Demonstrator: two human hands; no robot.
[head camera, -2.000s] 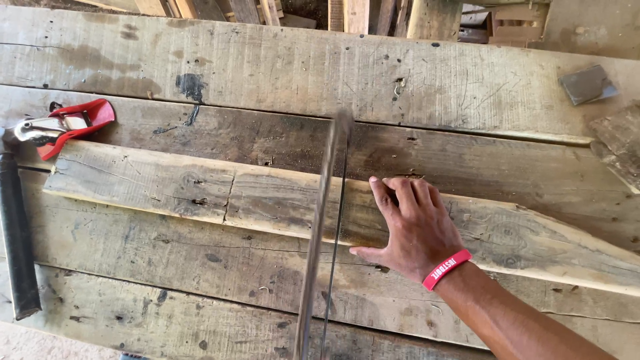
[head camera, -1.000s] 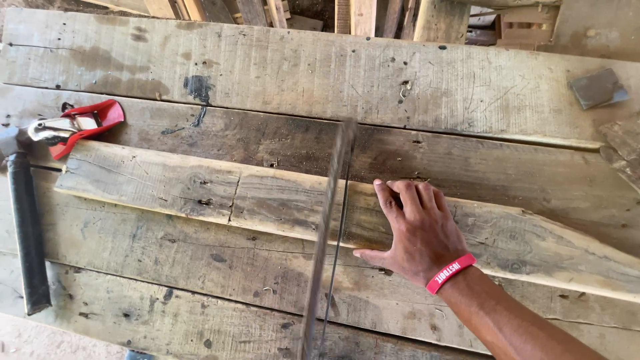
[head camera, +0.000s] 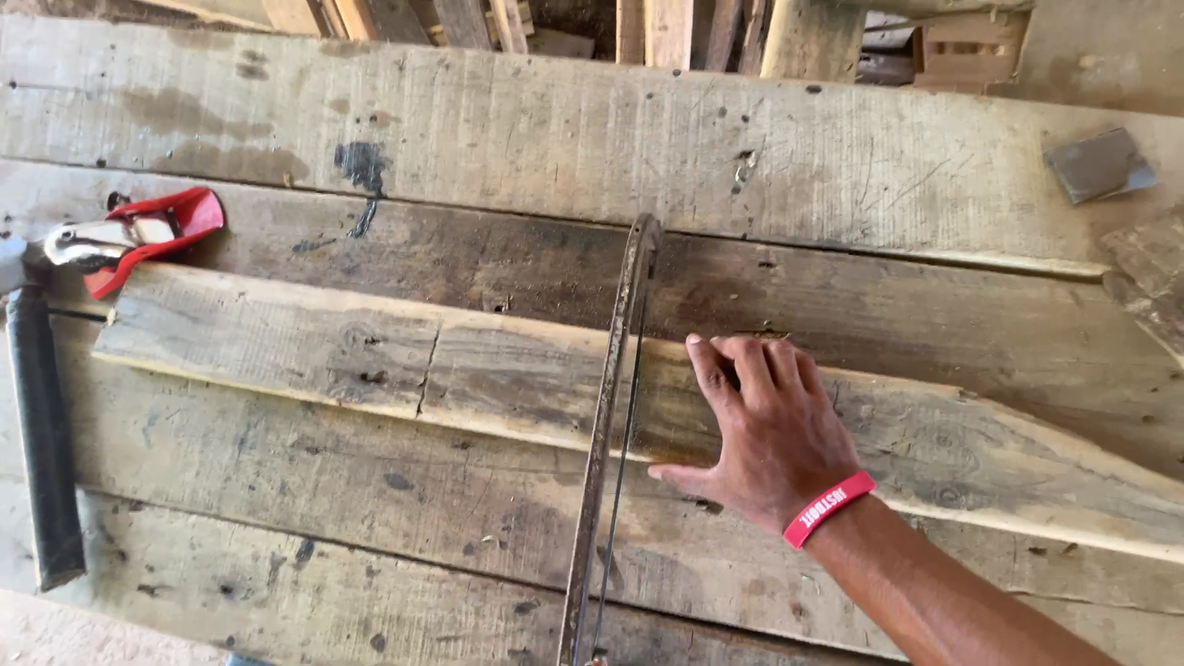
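A long rough wooden board (head camera: 518, 370) lies across the plank workbench. My right hand (head camera: 777, 425), with a red wristband, grips it from above, fingers at the far edge and thumb at the near edge. Just left of the hand, a metal-framed saw (head camera: 606, 398) stands across the board, its thin blade (head camera: 624, 444) beside the frame. The saw's handle end is cut off at the bottom edge of the view, and my left hand cannot be made out. A dark crack or line crosses the board left of the saw.
At the left lie a red and silver hand plane (head camera: 153, 236), close to the board's end, and a hammer with a dark handle (head camera: 44, 435). A small dark flat block (head camera: 1099, 166) rests at the upper right. Wood offcuts (head camera: 666, 32) stand beyond the bench's far edge.
The saw frame was motion-blurred in the earlier frames and looks sharper now. My right hand keeps its hold on the board.
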